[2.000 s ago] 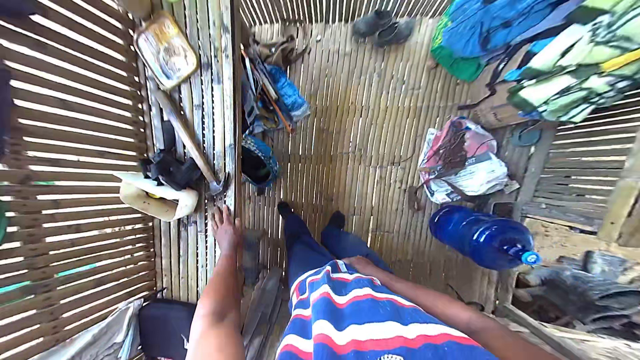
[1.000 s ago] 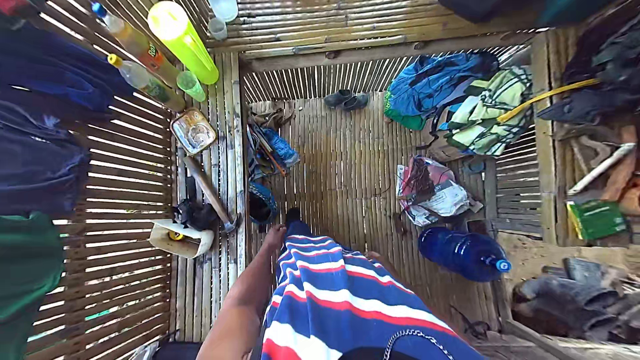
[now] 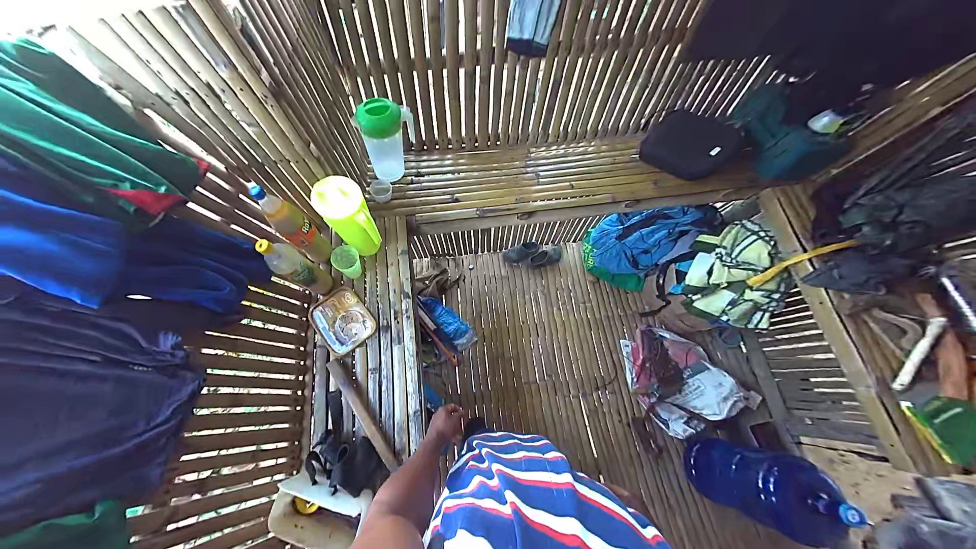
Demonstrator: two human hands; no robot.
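My left hand (image 3: 448,424) hangs low beside the edge of the bamboo bench, its fingers loosely curled; whether it holds anything is too small to tell. A blue item lies just left of it under the bench. My right hand is hidden behind the striped shirt (image 3: 526,488); only a bit of forearm shows. On the bench left of my arm lie a tool's wooden handle (image 3: 362,412), a black strapped item (image 3: 347,461) and a cut-open plastic container (image 3: 320,515). Farther up stand a square plastic tub (image 3: 343,322) and a green cup (image 3: 346,261).
Bottles (image 3: 293,229), a yellow-green pitcher (image 3: 347,215) and a green-lidded pitcher (image 3: 381,141) stand on the benches. Shoes (image 3: 531,255), a plastic sack (image 3: 682,377) and a blue water jug (image 3: 770,488) lie on the slatted floor. Clothes hang at left; a backpack (image 3: 648,240) is at right.
My left hand was on the bench by the tool's head two seconds ago; it has moved off to hang beside the bench edge. The view has tilted up toward the far wall.
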